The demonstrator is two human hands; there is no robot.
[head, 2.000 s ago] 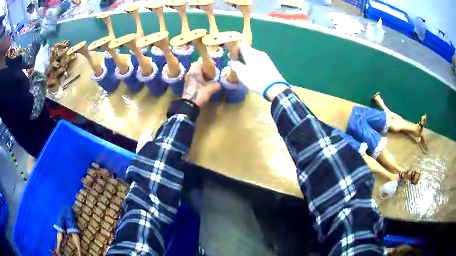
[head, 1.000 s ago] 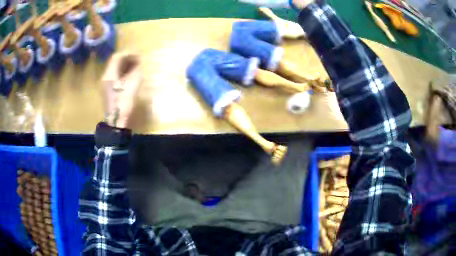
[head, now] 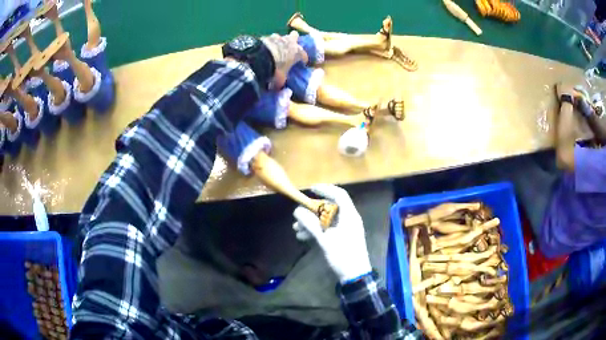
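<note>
Two leg-and-shorts assemblies lie on the bench. My gloved right hand (head: 339, 232) is at the bench's front edge, its fingers around the sandalled foot (head: 325, 212) of the nearer one. My bare left hand (head: 284, 58), with a watch at the wrist, grips the blue shorts (head: 307, 83) of the farther one; its fingertips are partly hidden. My left sleeve covers part of the nearer shorts (head: 246, 145). A squat white bottle (head: 353, 141) with a blue tip lies by the feet.
Upside-down assemblies (head: 83, 83) stand in rows at left. Blue bins stand below the bench: legs at right (head: 397, 265), small brown pieces at left (head: 61, 265). A tall white bottle (head: 40, 214) is near the left bin. A person's arm (head: 565, 133) reaches in at right. Orange parts (head: 498, 10) lie on the green belt.
The view has shifted. My left hand has moved from bare bench onto the farther shorts. My right hand has come from the back to the nearer assembly's foot and taken hold of it.
</note>
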